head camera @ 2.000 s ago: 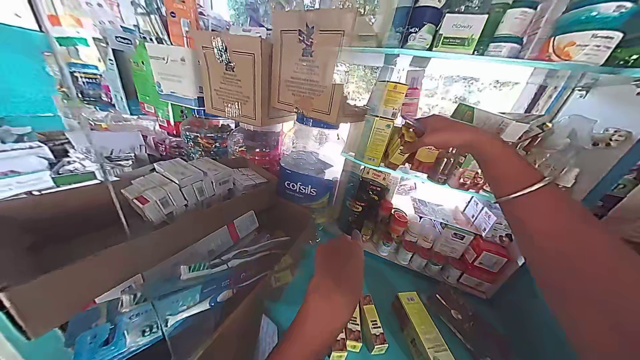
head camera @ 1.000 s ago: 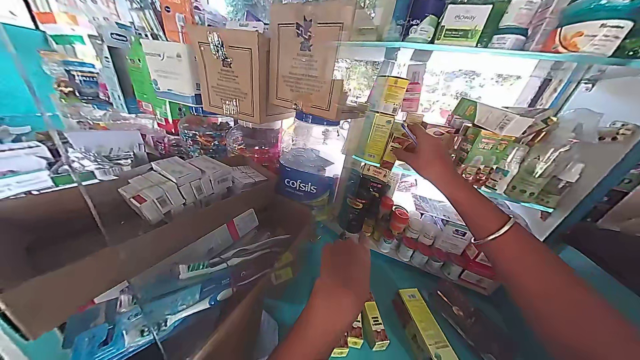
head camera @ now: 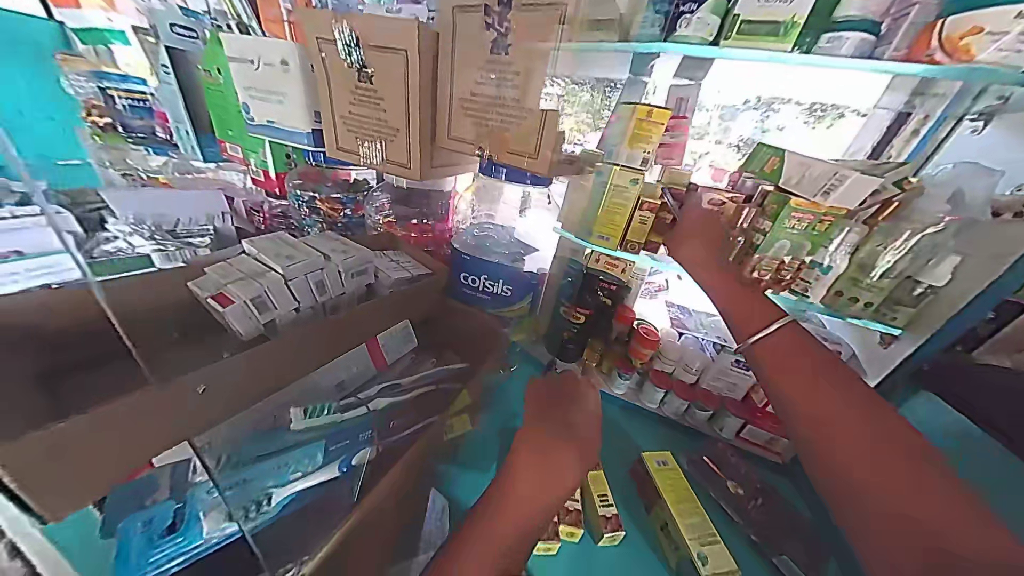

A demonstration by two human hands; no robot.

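Note:
My right hand (head camera: 700, 232) reaches among the goods on the middle glass shelf, beside small yellow boxes (head camera: 642, 218) and a taller yellow box (head camera: 616, 206). Its fingertips are partly hidden, so a hold on anything is unclear. My left hand (head camera: 564, 408), its fingers curled, is low in front of the shelf unit, just below a dark bottle (head camera: 570, 332); whether it holds something cannot be told. Small yellow-and-brown boxes (head camera: 602, 508) lie on the teal counter under it, and a long yellow box (head camera: 688, 516) lies to their right.
Left of my hands stand an open cardboard box (head camera: 64, 448) with small white cartons (head camera: 288, 264) and packaged toothbrushes (head camera: 320, 412) near it. Behind is a Cofsils jar (head camera: 492, 276). Red-capped bottles (head camera: 656, 384) line the lower shelf; a glass shelf edge (head camera: 800, 60) runs above.
My right hand has moved away from the front of the yellow boxes, further to the right among the shelf goods. Small boxes beside the tall yellow box now show. My left hand stays low.

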